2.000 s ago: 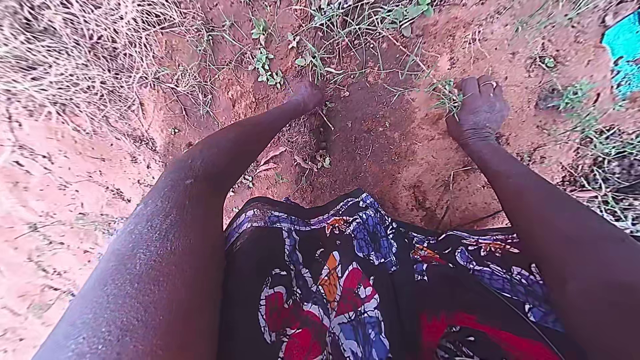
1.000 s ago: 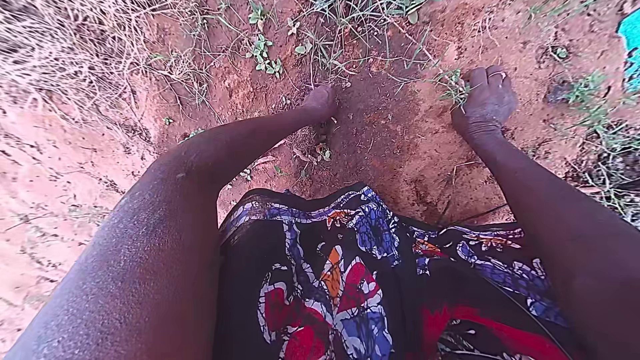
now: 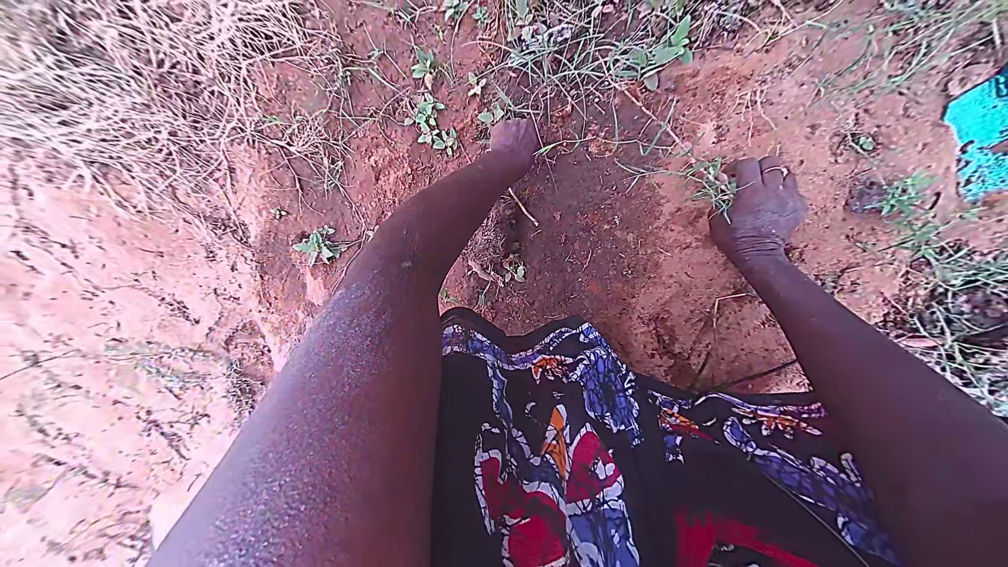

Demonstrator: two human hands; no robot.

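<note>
My left hand [image 3: 515,142] is at the upper middle, low over the reddish soil, with the fingers bunched. Grass blades and a small leafy weed [image 3: 491,116] are beside it; whether it grips anything is hidden. On the right, my right hand [image 3: 762,201] rests near the ground with its fingers curled, closed on a small tuft of green weeds [image 3: 714,187] that sticks out on its left side. A ring is on one of its fingers. Between the hands lies darker bare soil [image 3: 591,213], and a clump of roots and soil [image 3: 492,248] sits below my left hand.
Dry grass [image 3: 157,87] covers the upper left. Green grass and weeds [image 3: 567,55] grow along the top, and more grass [image 3: 945,283] stands at the right. A turquoise object [image 3: 980,134] lies at the right edge. Patterned cloth [image 3: 583,472] covers my lap below.
My left hand has moved up from the darker soil toward the grass and weeds at the top. My right hand keeps about the same place with the tuft.
</note>
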